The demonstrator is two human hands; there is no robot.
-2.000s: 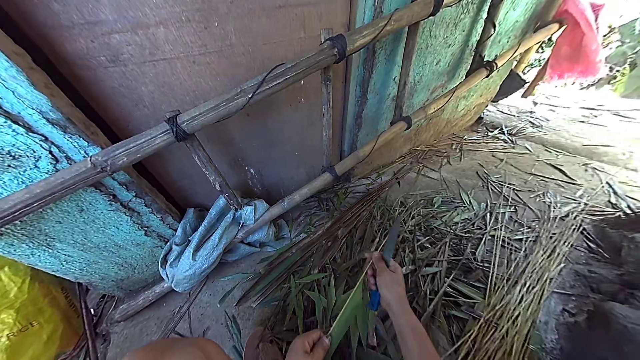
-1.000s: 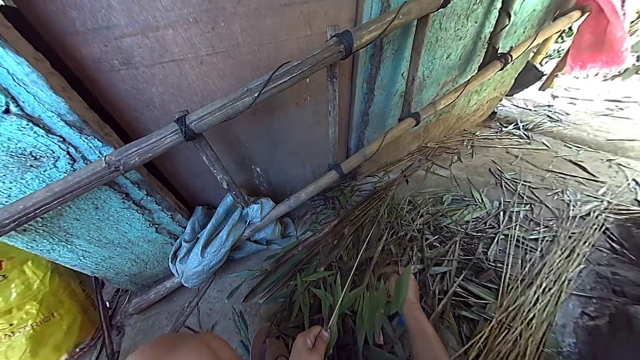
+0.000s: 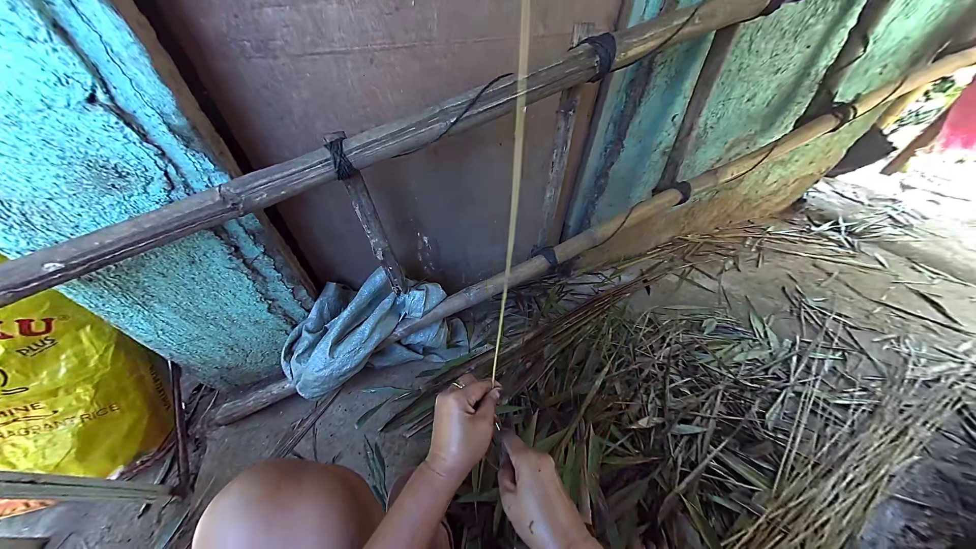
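My left hand [image 3: 463, 423], with a ring on one finger, pinches the lower end of a long thin plant stalk [image 3: 514, 206] that rises nearly upright past the bamboo poles. Just below and to the right, my right hand [image 3: 534, 484] is closed around a knife, of which only a dark part [image 3: 503, 450] shows between the hands; its handle is hidden in the palm. Both hands are close together above a heap of cut stalks and long green leaves [image 3: 648, 412].
A bamboo ladder [image 3: 290, 179] leans along the turquoise wall [image 3: 99, 152] and brown panel. Bluish sacking [image 3: 343, 343] is wrapped near its lower pole. A yellow rice sack [image 3: 76, 396] stands at left. Thin stalks [image 3: 854, 465] lie in a bundle at lower right.
Two seconds ago the blade showed above my right hand, beside a leafy stalk. Now my hands are close together and a bare stalk stands up from my left hand.
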